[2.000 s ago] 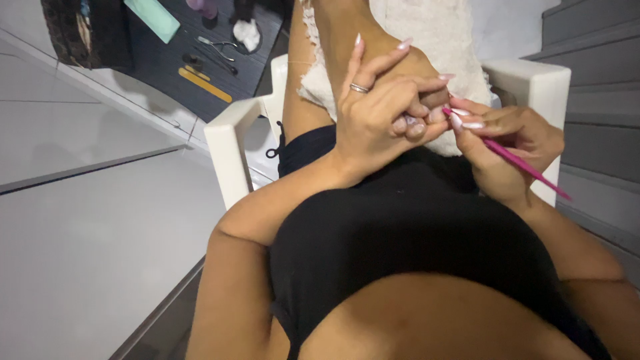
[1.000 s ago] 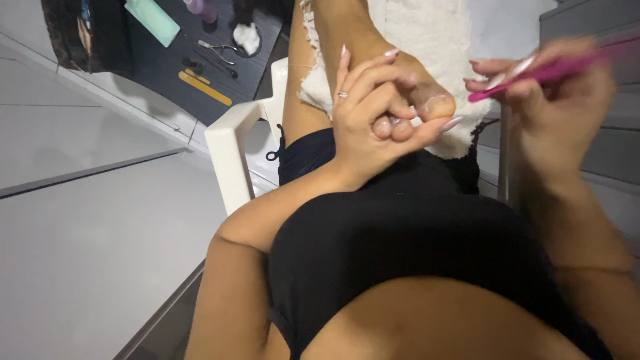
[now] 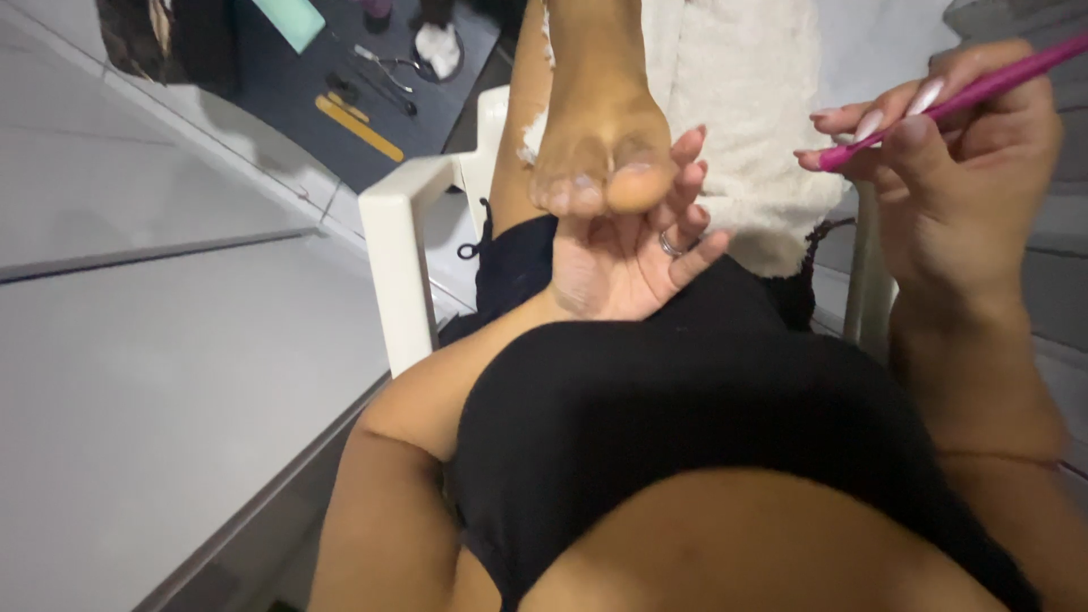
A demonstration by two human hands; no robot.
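Another person's bare foot (image 3: 603, 144) points toward me over my lap, toes nearest. Palm up, my left hand (image 3: 633, 263) lies under and beside the toes with its fingers spread; a ring is on one finger. Whether the palm touches the foot cannot be told. To the right, my right hand (image 3: 960, 153) holds a slim pink tool (image 3: 990, 82) between thumb and fingers, away from the foot. Its tip is near my fingertips, and its far end runs out of view. A cream towel (image 3: 722, 110) lies beside and behind the foot.
At the upper left, a dark tray (image 3: 459, 119) holds a yellow nail file (image 3: 359, 128), metal cuticle nippers (image 3: 384, 68) and white cotton (image 3: 438, 49) in a small dish. A mint-green item (image 3: 293, 21) lies there too. White plastic chair arms (image 3: 399, 263) flank me.
My left hand has let go of the toes and turned palm up beneath them. My right hand, with the pink tool, has moved away from the toes to the right.
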